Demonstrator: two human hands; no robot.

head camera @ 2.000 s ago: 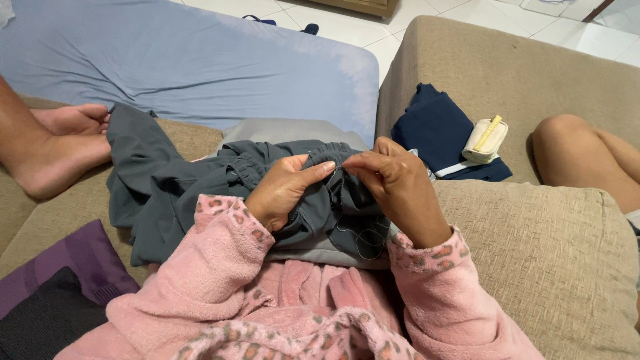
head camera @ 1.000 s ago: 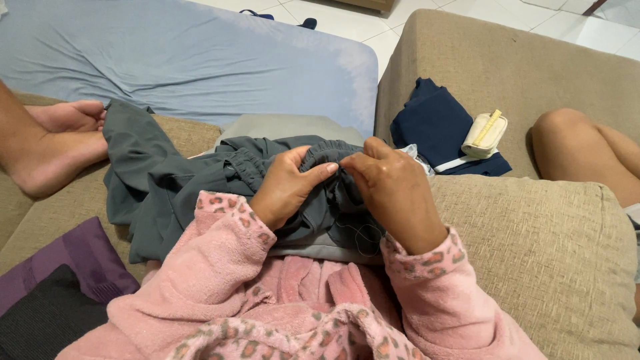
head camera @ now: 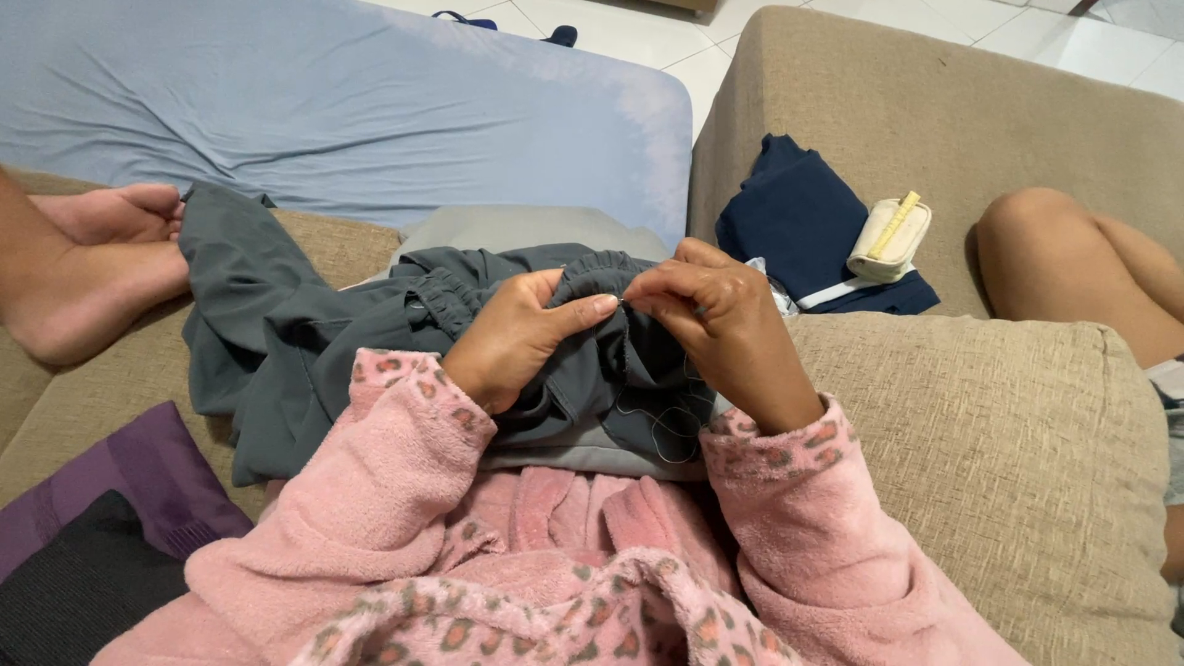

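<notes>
Dark grey-green trousers (head camera: 314,333) with a gathered elastic waistband lie bunched across my lap, over a light grey cloth (head camera: 546,227). My left hand (head camera: 518,338) grips the waistband, its thumb on top of the fabric. Fingertips of my right hand (head camera: 726,319) are pinched together at the waistband beside that thumb; a small dark bit, perhaps a needle, shows between them but is too small to be sure. Loose light thread (head camera: 673,435) curls over the fabric below my right hand.
A beige cushion (head camera: 962,462) is at my right. Behind it, folded navy cloth (head camera: 786,222) and a cream zipped pouch (head camera: 893,239) lie on the sofa. Another person's foot (head camera: 111,268) touches the trousers at left; a knee (head camera: 1054,240) is at right. Purple cloth (head camera: 139,490) lies lower left.
My right hand was a little apart from the waistband two seconds ago, turned differently; now its fingertips are close against the fabric. My left hand keeps its hold.
</notes>
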